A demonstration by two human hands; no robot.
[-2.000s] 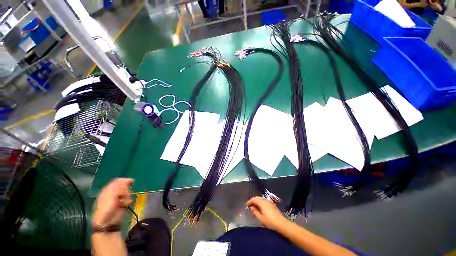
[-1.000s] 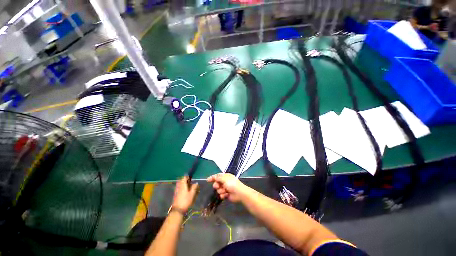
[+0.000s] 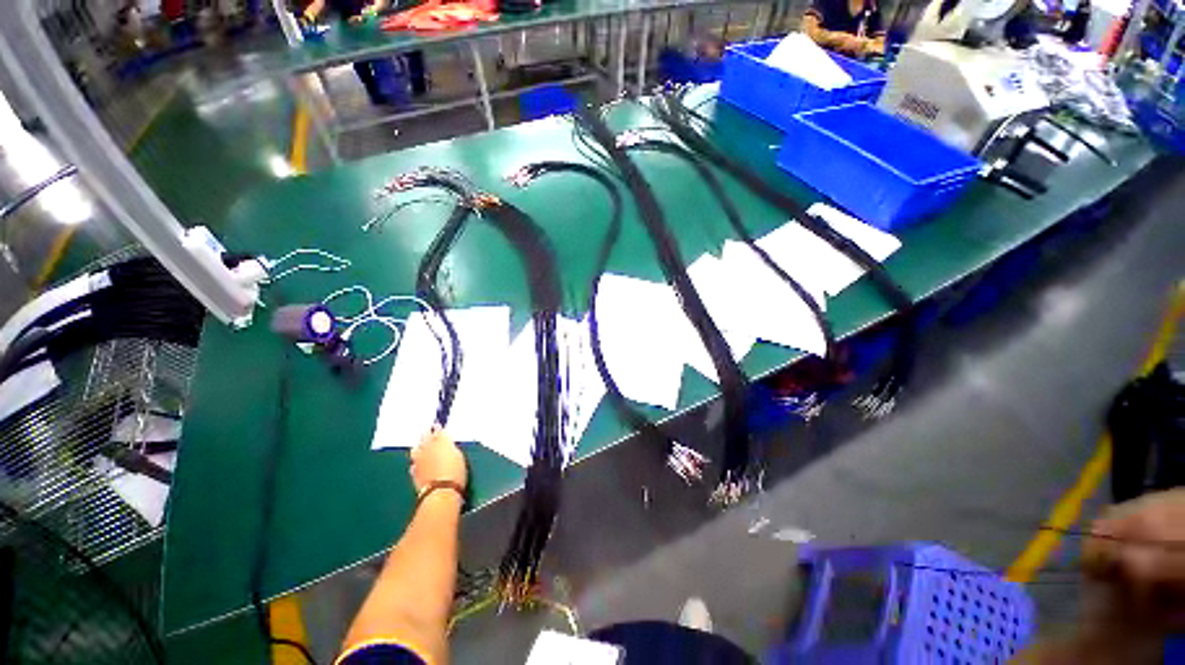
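Note:
My left hand (image 3: 439, 464) is closed around the lower part of the leftmost black wire bundle (image 3: 448, 370), at the bench's front edge. My right hand (image 3: 1144, 552) is blurred and partly cut off at the right edge. Its fingers look closed, with thin dark strands at them reaching left; their far ends cannot be told. Several other black bundles (image 3: 543, 377) lie in curves across white paper sheets (image 3: 637, 338), their tipped ends hanging over the front edge.
The green bench (image 3: 325, 520) carries a purple-and-white device (image 3: 318, 325) with a white cord, blue bins (image 3: 884, 163) and an off-white machine (image 3: 955, 91). A purple-blue stool (image 3: 910, 604) stands at the lower right. A wire rack (image 3: 117, 403) is at left. People are partly visible beyond the bench.
The view has swung right. My left hand stays at the leftmost bundle. My right hand has moved from near the bundles to far right, with thin strands now showing at it.

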